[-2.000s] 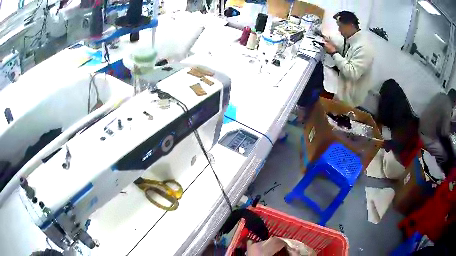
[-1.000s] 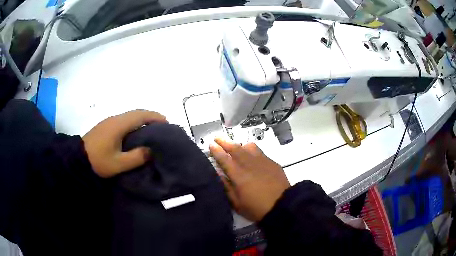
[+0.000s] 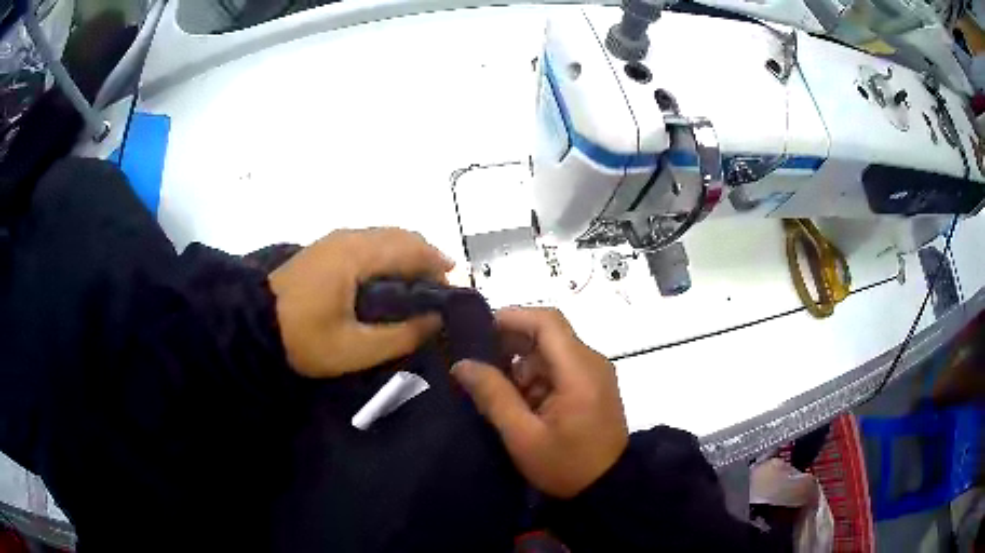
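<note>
A dark garment piece hangs over the table's front edge at the lower middle, with a white patch on it. My left hand grips its folded upper edge between thumb and fingers. My right hand pinches the same edge close beside, thumb in front and fingers curled behind. The fold between the hands stands up as a thick dark roll. Both hands are left of and in front of the white sewing machine. The cloth is apart from the presser foot area.
Gold-handled scissors lie on the white table under the machine arm. A red basket with pale scraps and a blue stool are below the table at the right. Blue tape is at the left.
The view has swung from the machine and room onto the hands. Since one second ago, my right hand has moved from the flat table onto the cloth edge, and the edge is now folded up.
</note>
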